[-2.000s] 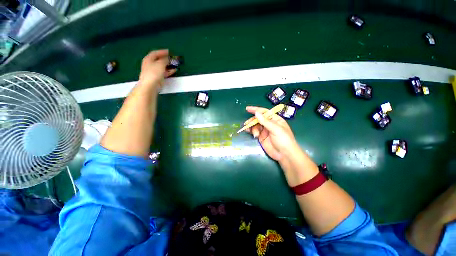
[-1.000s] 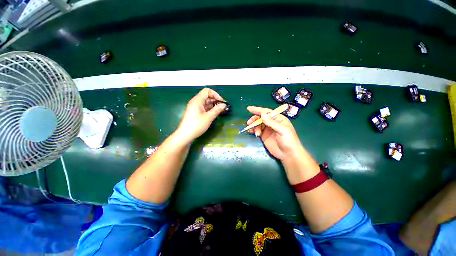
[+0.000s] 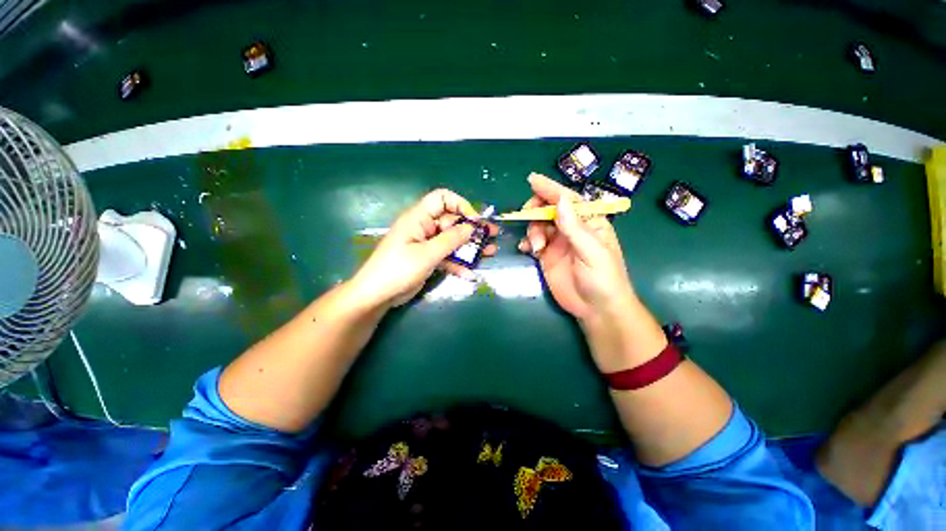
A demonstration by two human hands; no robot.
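Note:
My left hand (image 3: 415, 249) holds a black electronic unit (image 3: 470, 245) between thumb and fingers, its pale patches facing up. My right hand (image 3: 576, 249) holds yellow tweezers (image 3: 571, 210) like a pen, nearly level, with the tips pointing left at the top edge of the unit. A tiny pale piece shows at the tips; I cannot tell whether it is gripped. The amber tape grid (image 3: 472, 285) lies below the unit, largely hidden by my left hand and glare.
Several loose black units (image 3: 685, 202) lie at right, others beyond the curved white strip (image 3: 415, 121). A white fan (image 3: 36, 249) stands at left beside a tape strip (image 3: 249, 233). A yellow tray (image 3: 938, 223) and another person's forearm (image 3: 882, 446) are at right.
My left hand has brought a unit from beyond the white strip to the middle and turned it face up. The tweezers have moved from over the tape grid to the unit. The view has shifted.

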